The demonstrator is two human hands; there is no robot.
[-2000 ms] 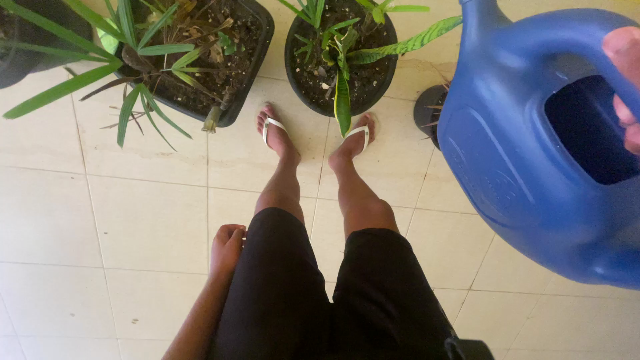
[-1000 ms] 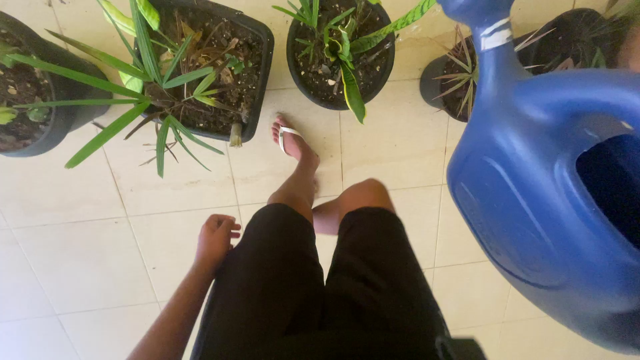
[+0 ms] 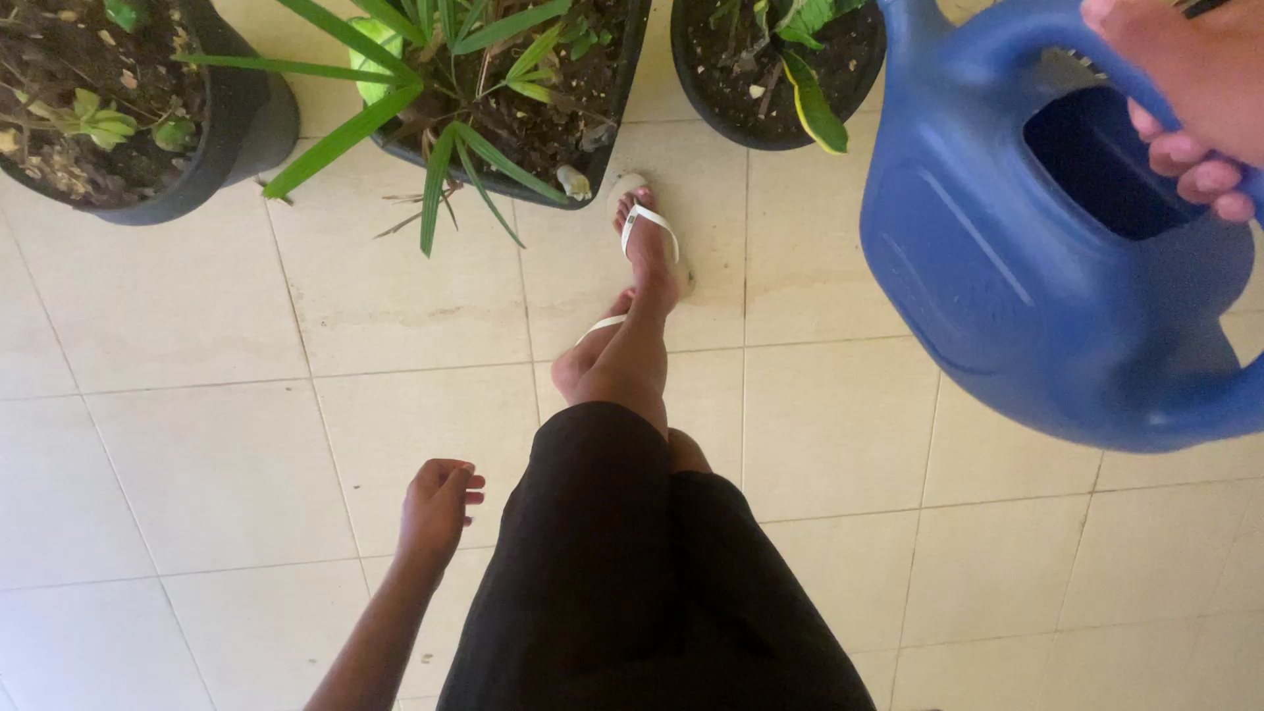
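At the upper right, my right hand (image 3: pixel 1185 99) is closed around the top handle of a blue plastic watering can (image 3: pixel 978 257). The can has a large dark filling opening, and its spout runs up out of view at the top edge. My left hand (image 3: pixel 440 504) hangs beside my black shorts over the tiled floor, its fingers loosely curled and partly apart, with nothing seen in it. Nearest to the can is a round black pot (image 3: pixel 731 128) of soil with a yellow-edged snake plant leaf.
A square black planter (image 3: pixel 617 118) with a long-leaved green plant stands ahead of my feet, which are in white flip-flops (image 3: pixel 649 217). A round dark pot (image 3: pixel 247 128) with small succulents is at the upper left. Cream tiles (image 3: pixel 415 316) cover the floor.
My feet have moved from side by side to one in front of the other. The pot at the upper left shows more fully as the view shifts. My right hand now shows more fully on the handle.
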